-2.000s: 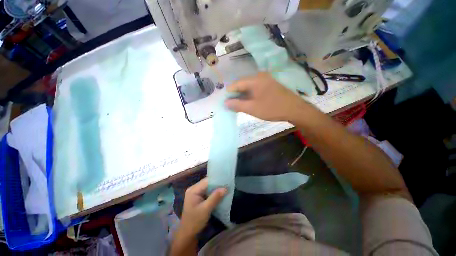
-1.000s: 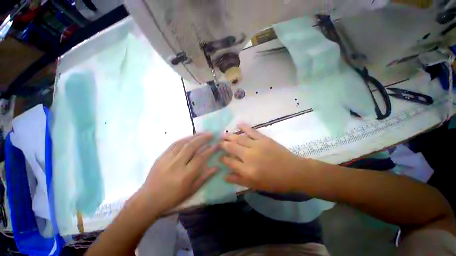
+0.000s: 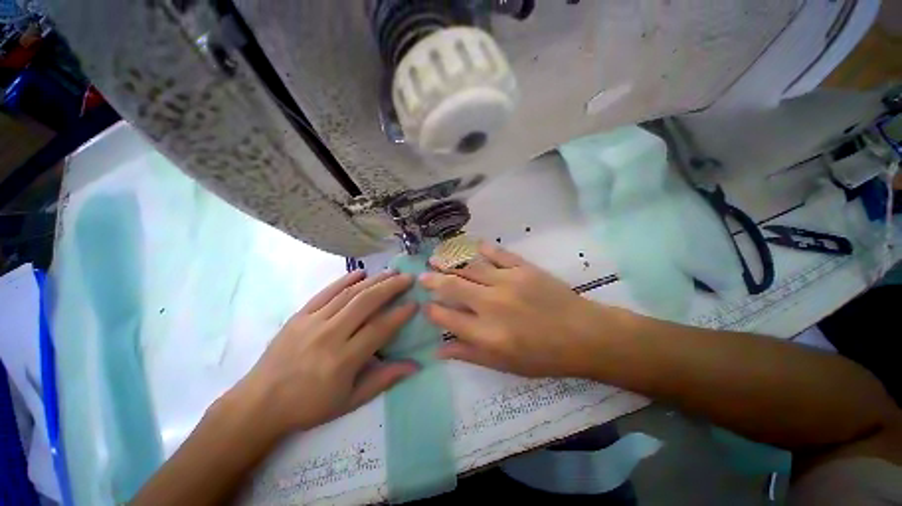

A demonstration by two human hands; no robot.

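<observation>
A pale mint green fabric strip lies on the sewing table. Its upper end is at the presser foot and needle, and its lower end reaches the table's front edge. My left hand lies flat on the strip's left side, fingers slightly spread. My right hand presses on its right side, fingertips beside the tan ribbed knob. Both hands press the strip rather than grip it. The fingers hide part of the strip. The needle tip is too small to make out.
The machine head with its white tension dial fills the top. A darker green strip pile lies left. Mint pieces, black scissors and snips lie right. A blue basket stands at the left edge.
The view has moved closer to the machine head. The strip, first held up by both hands over the table's edge, now lies with its upper end at the presser foot, under both hands.
</observation>
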